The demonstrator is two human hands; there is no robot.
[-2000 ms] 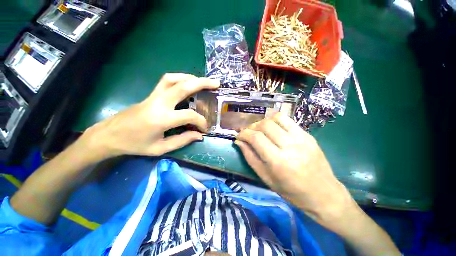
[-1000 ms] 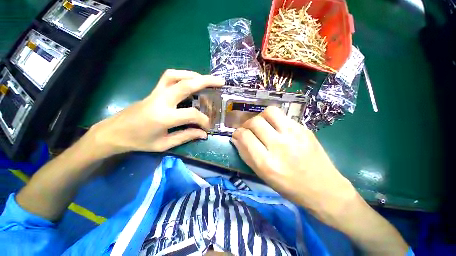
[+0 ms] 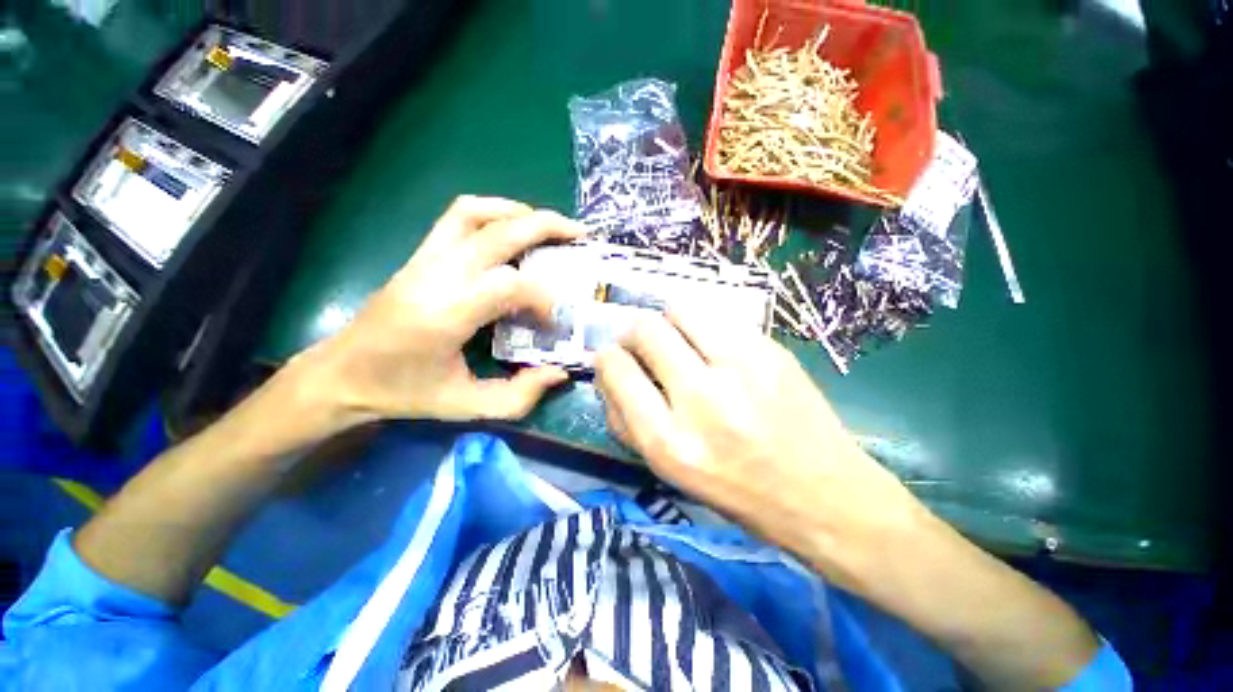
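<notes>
A silver-grey phone middle frame lies lengthwise in front of me at the bench's near side, its open back up and bright with glare, with a small orange tab inside. My left hand grips its left end, a finger on the far edge and the thumb at the near edge. My right hand is over the near edge and right half, fingertips pressed on the frame. Whether a small part is under my right fingertips is hidden.
Beyond the frame are a clear bag of dark slivers, a red bin of tan strips, loose dark and tan slivers, a labelled bag and a white rod. A black tray holding several frames is at left.
The frame and both hands have shifted left, uncovering more loose strips at its right end. The frame looks brighter. The tray shows further right in view.
</notes>
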